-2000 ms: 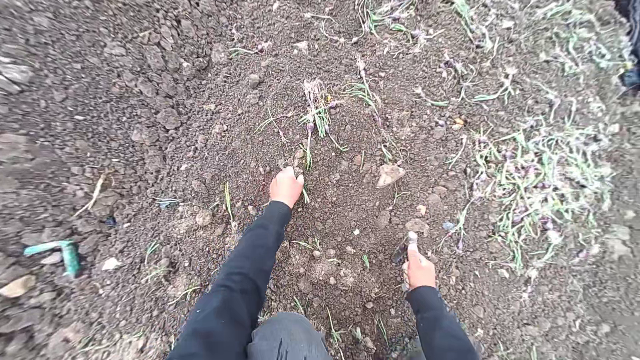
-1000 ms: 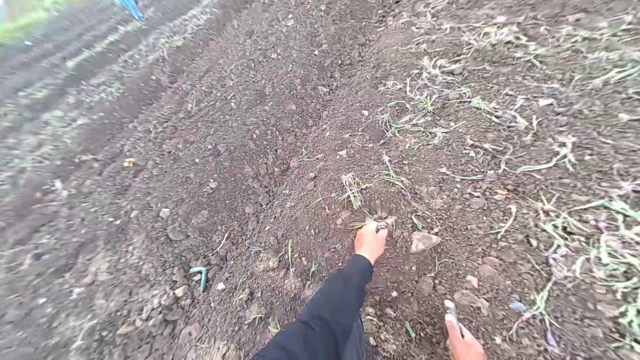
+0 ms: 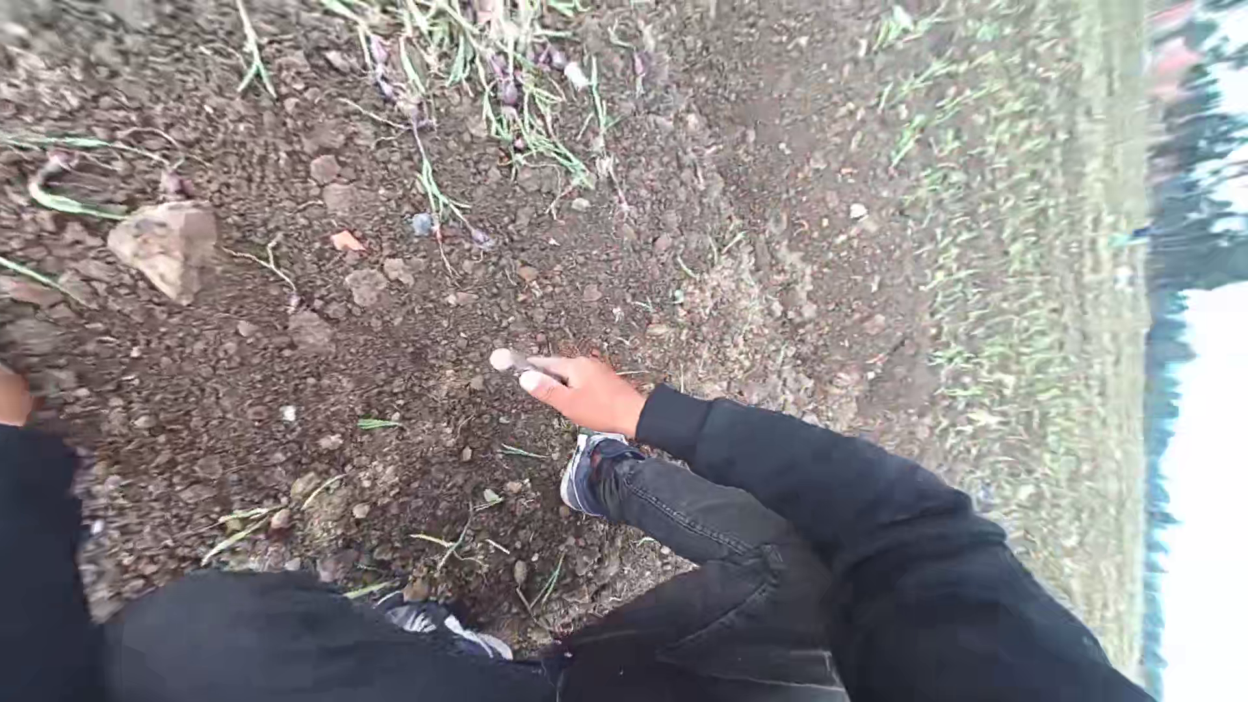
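My right hand point(image 3: 585, 390) is closed around a tool handle point(image 3: 507, 361) with a rounded, pale end; the rest of the tool is hidden behind the hand or blurred. It is held low over the brown soil, just above my shoe. At the left edge only a small part of my left hand point(image 3: 14, 395) shows, so whether it holds anything is hidden. Purple-bulbed onions point(image 3: 507, 93) with green leaves lie in a loose pile at the top. A single onion plant point(image 3: 439, 200) rests below them.
A large stone point(image 3: 171, 249) lies at the upper left, with an orange fragment point(image 3: 346, 241) right of it. My shoes point(image 3: 585, 478) and bent knees take up the bottom. Rows of green plants point(image 3: 1004, 292) run along the right.
The view has swung far to the right. The left hand, low over the soil near small plants in the earlier frames, is now mostly out of view. The right hand still holds the handle.
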